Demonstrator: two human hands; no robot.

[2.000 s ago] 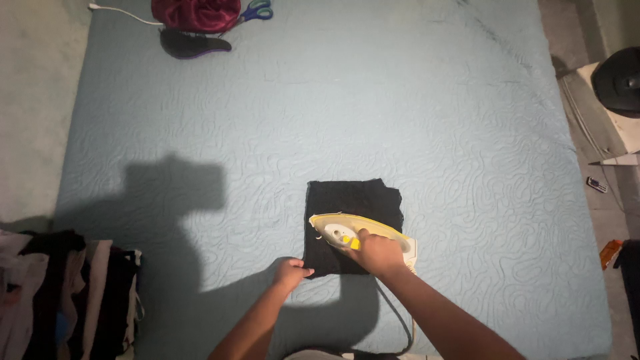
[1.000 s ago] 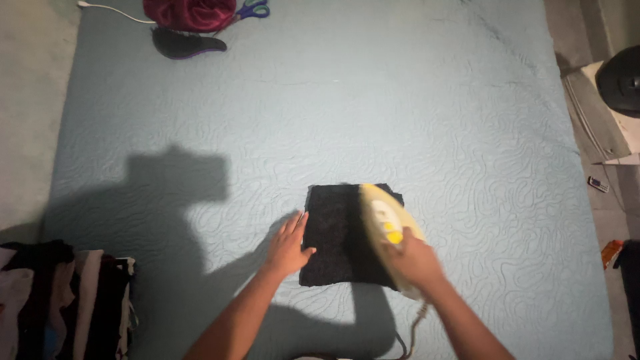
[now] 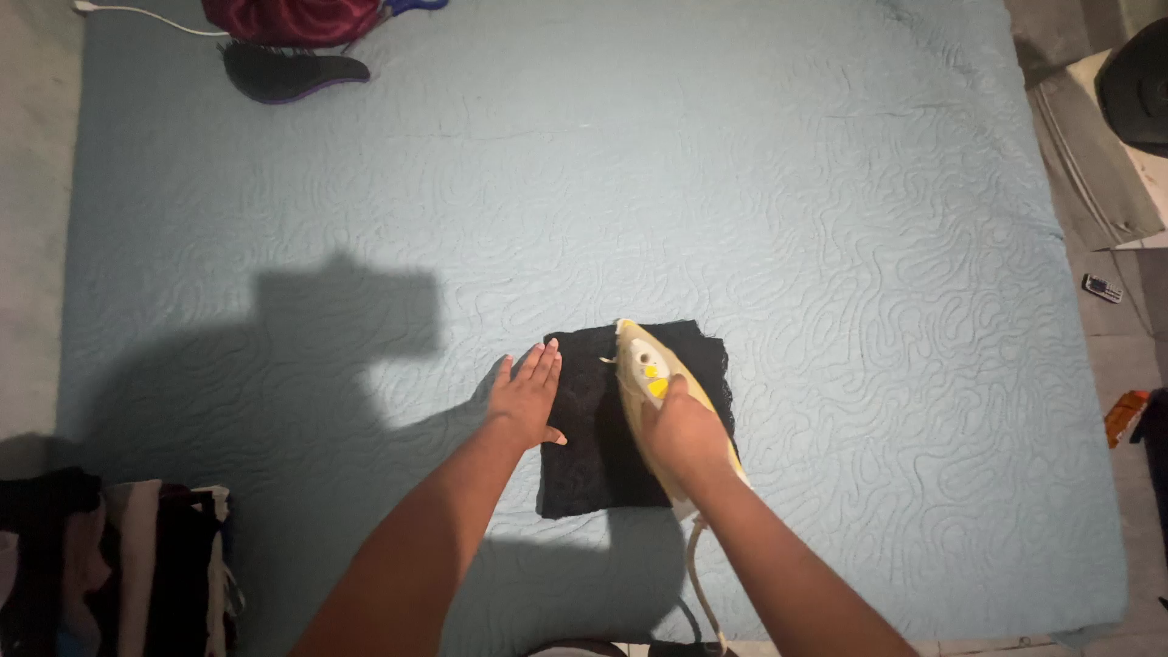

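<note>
A folded black cloth (image 3: 589, 420) lies on the light blue quilted bedspread (image 3: 776, 210). On its right half rests a cream and yellow electric iron (image 3: 634, 392), tip pointing away from me, its cord running down toward the near edge. My right hand (image 3: 684, 429) is closed around the iron's handle. Fingers apart, my left hand (image 3: 529, 397) lies flat at the cloth's left edge, with the fingertips and thumb touching it and nothing held.
Folded clothes (image 3: 137, 566) stand in a row at the lower left. A black hairbrush (image 3: 292, 73), a dark red satin item (image 3: 292, 18) and blue-handled scissors (image 3: 415, 5) lie at the top left. Beyond the bed's right side are a remote control (image 3: 1102, 288) and an orange item (image 3: 1127, 417).
The iron has turned from pointing left to pointing away from me, in my right hand. My left hand has gone from the cloth's lower left corner up to its left edge.
</note>
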